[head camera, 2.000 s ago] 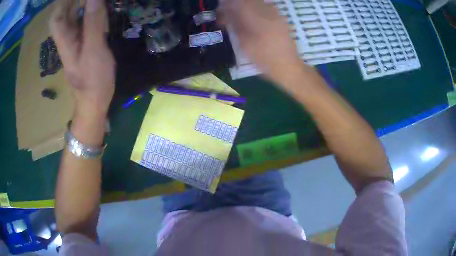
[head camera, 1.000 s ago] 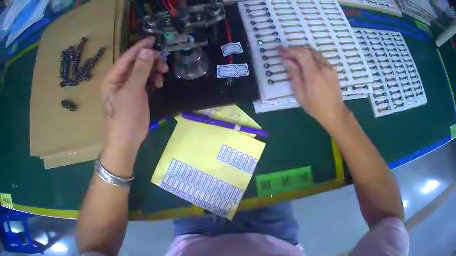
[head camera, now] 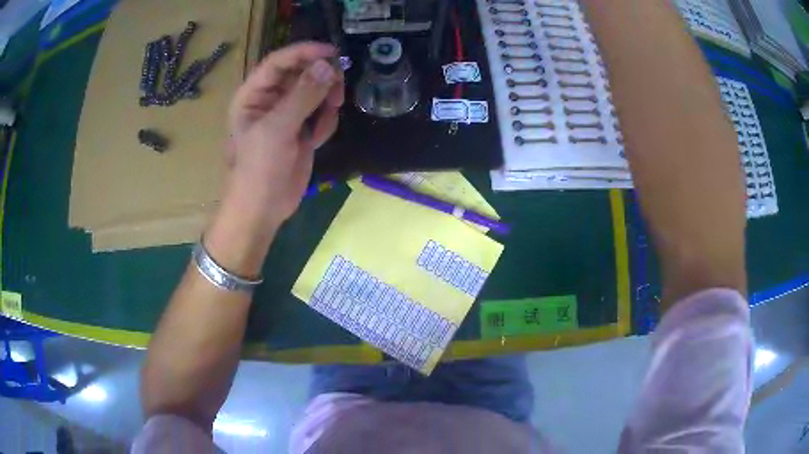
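My left hand is just left of the round metal seat of the test fixture. Its thumb and fingers are curled together; I cannot tell whether a small part is between them. The seat has a pale ring with a dark centre on top. My right hand is cut off by the top edge; only the forearm shows, crossing the white trays. The near white tray holds rows of dumbbell-shaped parts.
Brown cardboard at left bears dark beaded columns and a short piece. Yellow paper with a purple pen lies in front. White labels and a red wire are beside the seat. A green sign is at the front edge.
My right hand has moved from the near tray up out of view, its forearm now over the trays. The fixture's upper mechanism no longer overlaps the seat top. The whole view has shifted.
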